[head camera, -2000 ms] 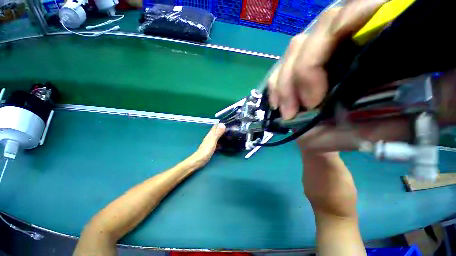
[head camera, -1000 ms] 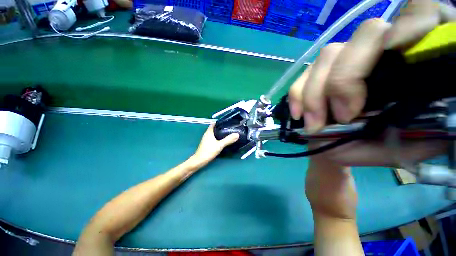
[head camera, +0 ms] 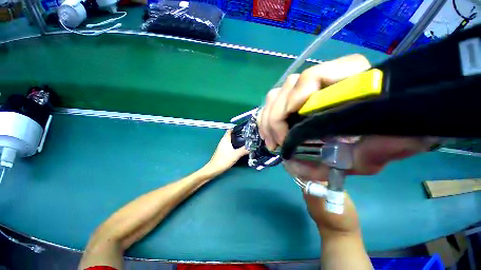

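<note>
A security camera unit (head camera: 240, 135) with a black body and short white antennas lies on the green-blue bench near the pale belt edge, mostly hidden by the tool tip. My left hand (head camera: 230, 153) holds its near left side. My right hand (head camera: 295, 100) is wrapped around the black automatic-feed screwdriver (head camera: 416, 100) with a yellow band. The metal driver tip is at the camera unit. Whether it touches a screw is hidden. The clear feed hose (head camera: 327, 34) runs down to the tip.
Another camera unit (head camera: 20, 129) with exposed wires lies at the left. The green conveyor belt (head camera: 142, 79) runs behind the bench. A plastic-wrapped black bundle (head camera: 184, 20), white camera units (head camera: 73, 13) and blue crates (head camera: 337, 26) are at the back. A wooden strip (head camera: 453, 187) lies right.
The screwdriver and my right hand swung right, then came back left and in closer over the unit. My left hand stays on the camera unit.
</note>
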